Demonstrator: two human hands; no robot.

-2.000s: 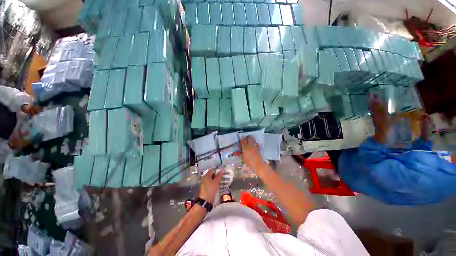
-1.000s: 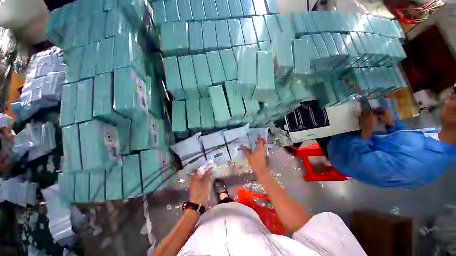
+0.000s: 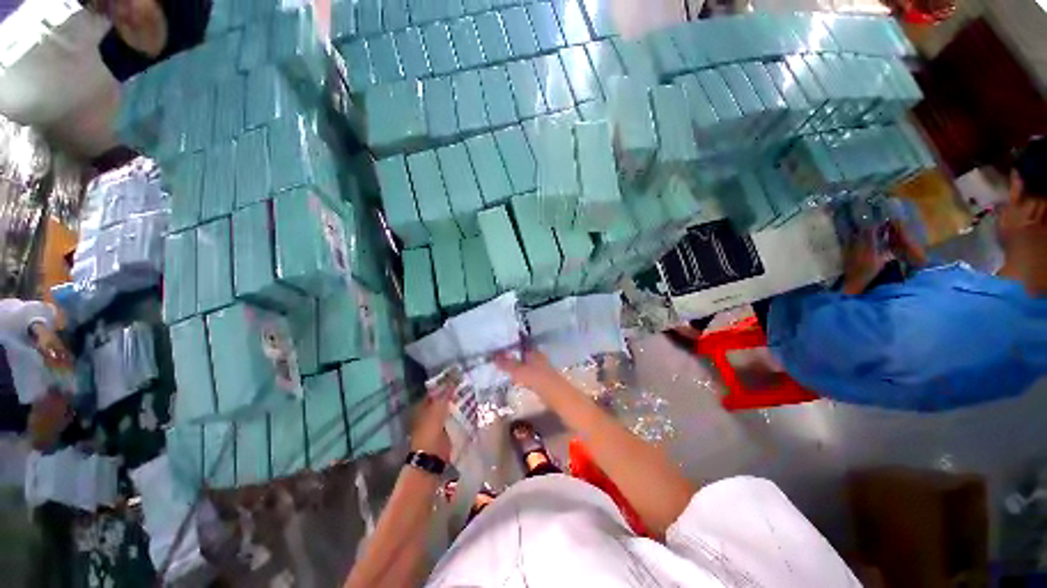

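A row of white packed mailers lies along the front foot of the teal box stack. One packed mailer is tilted and overlaps its left neighbour. My right hand is at its lower right edge; its fingertips are blurred, so a grip cannot be made out. My left hand, below the row's left end and with a dark band on the wrist, holds a bunched white label strip with dark marks. The strip's far end is unclear.
Teal product boxes rise in front and to the left. A coworker in blue sits at right by a red stool. Another person's hand and white mailers are at far left. A brown carton stands lower right. Scraps litter the floor.
My right hand has moved left from the row's right end to the tilted mailer, which has shifted and turned. My left hand stays low at the left with the strip. A person appears top left.
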